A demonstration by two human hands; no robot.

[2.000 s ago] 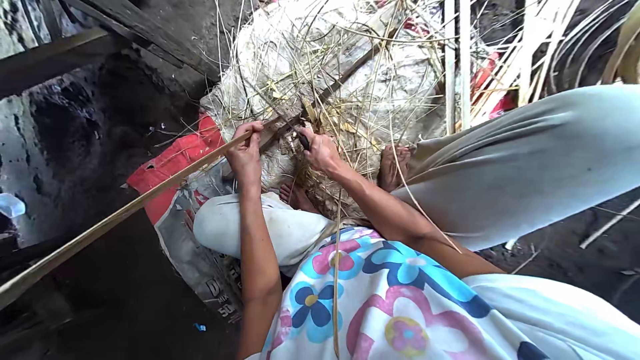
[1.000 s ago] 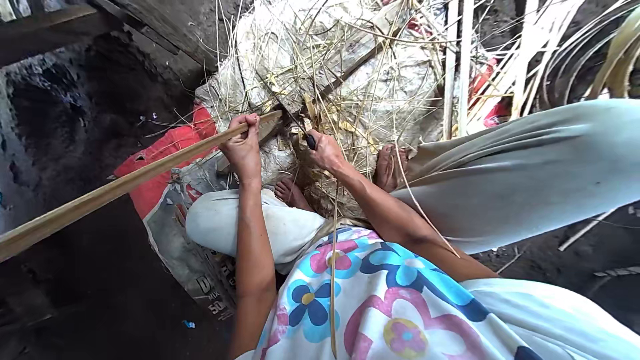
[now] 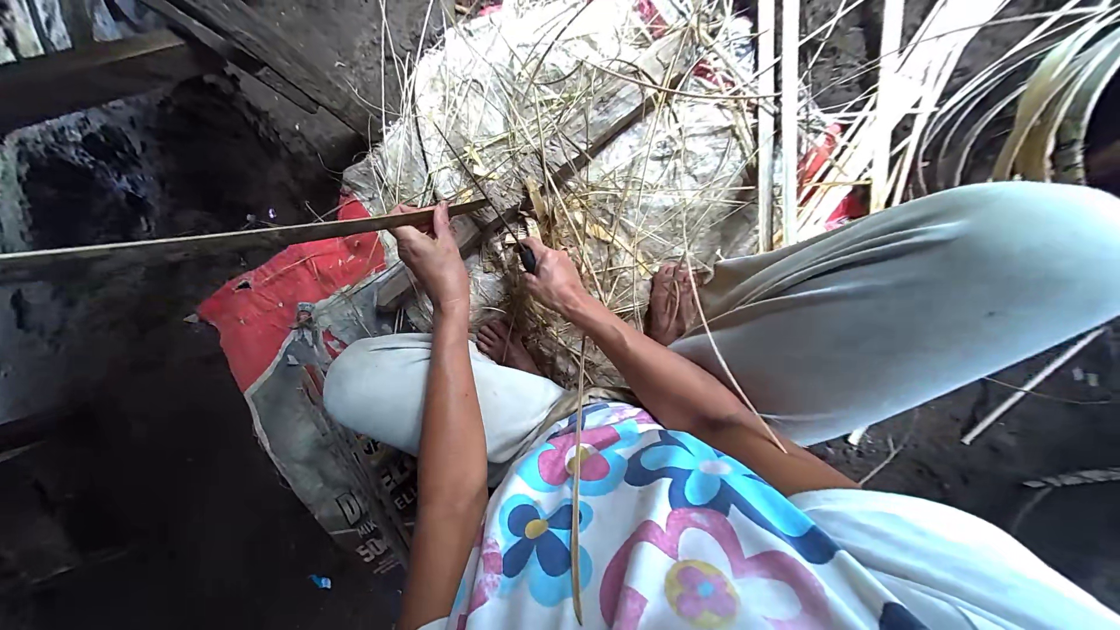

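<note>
My left hand (image 3: 435,255) grips a long, flat strip of split bamboo or cane (image 3: 262,236) near its right end; the strip runs out past the left edge of the view. In my right hand (image 3: 556,278) is the black handle of a knife (image 3: 528,259). Its thin dark blade slants up and left, close to the strip's tip; whether they touch I cannot tell. Beneath both hands lies a wooden bar (image 3: 604,140), slanting across a sack covered with thin shavings (image 3: 569,210).
My bare feet (image 3: 672,304) rest on the littered sacking (image 3: 490,87). A red and grey printed sack (image 3: 297,271) lies at the left. Pale strips (image 3: 790,122) stand upright beyond my right knee, beside curved strips (image 3: 1050,96). Wooden beams (image 3: 271,61) cross the upper left.
The strip in my left hand has swung from a steep slant to nearly level, its far end now higher in view. My right hand still holds the knife.
</note>
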